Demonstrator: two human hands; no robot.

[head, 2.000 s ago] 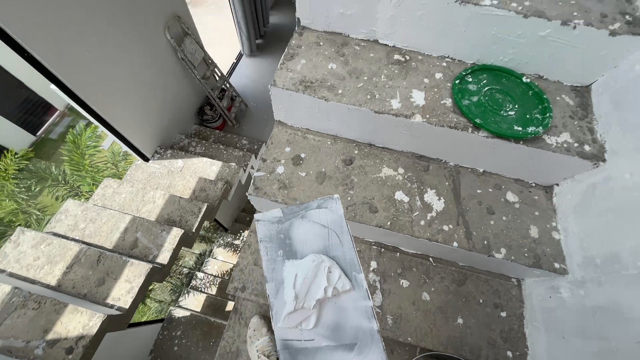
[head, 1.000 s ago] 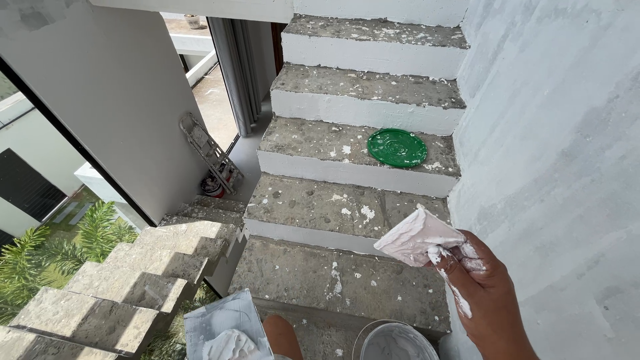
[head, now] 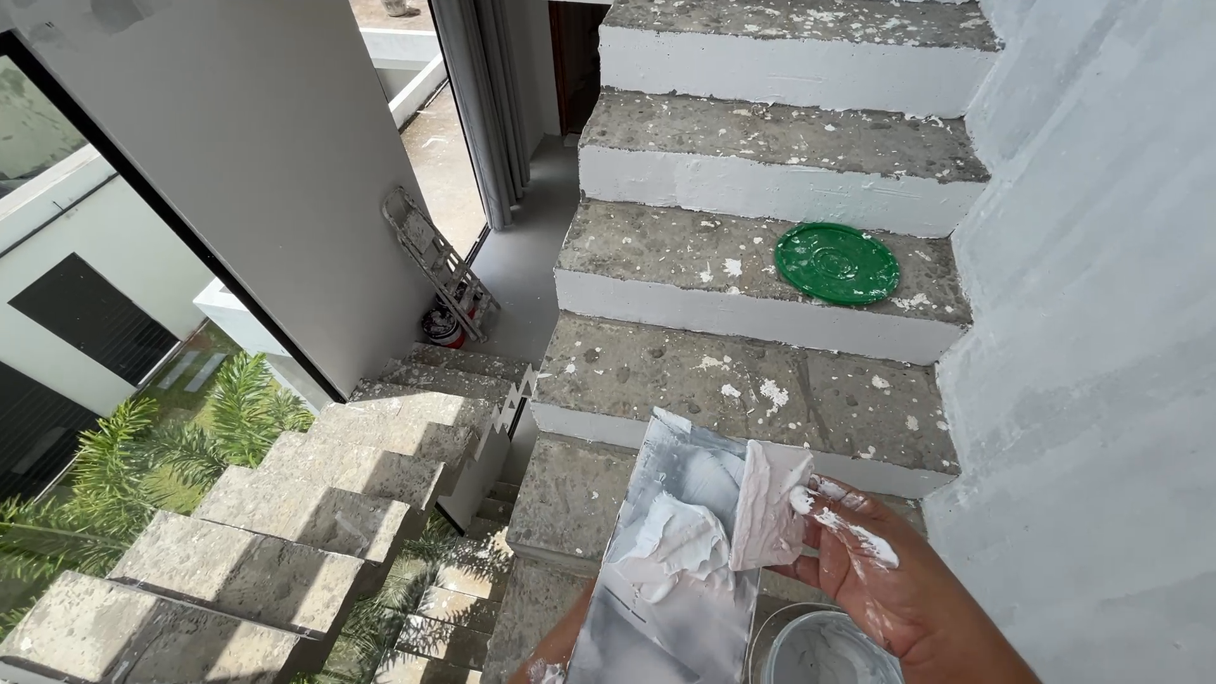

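My right hand (head: 860,560), smeared with white paste, grips a small flat spreader (head: 771,503) coated with the same paste. The spreader's left edge meets the right side of a long flat board (head: 665,617), which carries a mound of white putty (head: 670,546). Below the board's left side my left forearm shows, with a bit of my left hand (head: 548,673) at the bottom edge; its fingers are hidden by the board. A round tub (head: 831,651) with whitish paste stands under my right hand. On a stair tread above lies a green plastic lid (head: 836,264) with white smears.
Paint-spotted stone steps (head: 684,370) with white risers climb ahead beside a grey-white wall (head: 1092,361). At left, another flight (head: 256,541) descends by open edges and plants. A stepladder (head: 432,256) leans near a bucket (head: 442,325) at the lower landing.
The view has swung up from the board since two seconds ago. Since one second ago, my right hand has brought the spreader left to the board, and the board has come further into view.
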